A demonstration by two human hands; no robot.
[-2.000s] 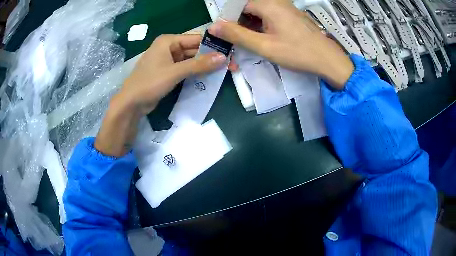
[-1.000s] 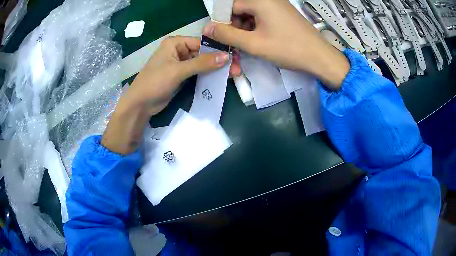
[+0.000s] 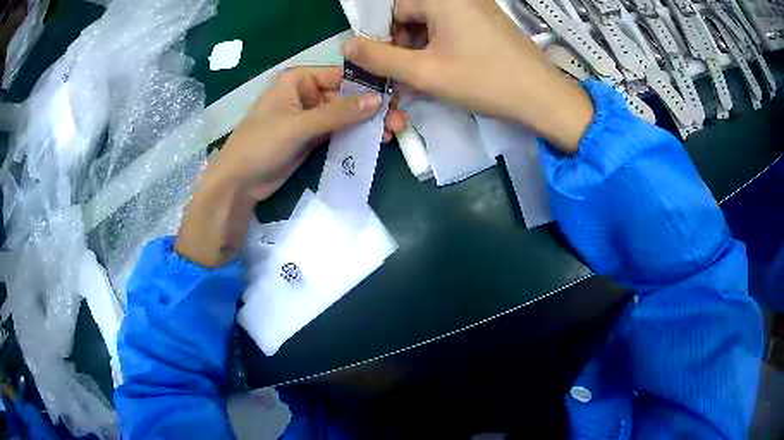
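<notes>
My left hand (image 3: 297,120) and my right hand (image 3: 464,64) hold a smartwatch (image 3: 364,79) between them at the top centre. Its dark case shows between the fingertips, with a pale strap (image 3: 371,19) above it. A milky protective film (image 3: 351,163) with a small dark mark hangs down from the case, its lower end over the stack of printed sleeves (image 3: 314,275). My left thumb presses on the film just below the case. My right thumb lies at the case's upper edge. My right fingers behind the watch are partly hidden.
More white sleeves (image 3: 451,146) lie under and beside my right hand. Unwrapped watches with pale straps (image 3: 649,73) are at the upper right. Crinkled bubble wrap (image 3: 64,172) heaps at the left. A small white tab (image 3: 225,55) and a pale tape line (image 3: 159,159) are on the green bench.
The watch and film have turned from slanted to nearly upright and shifted slightly left with both hands. Both hands keep their hold.
</notes>
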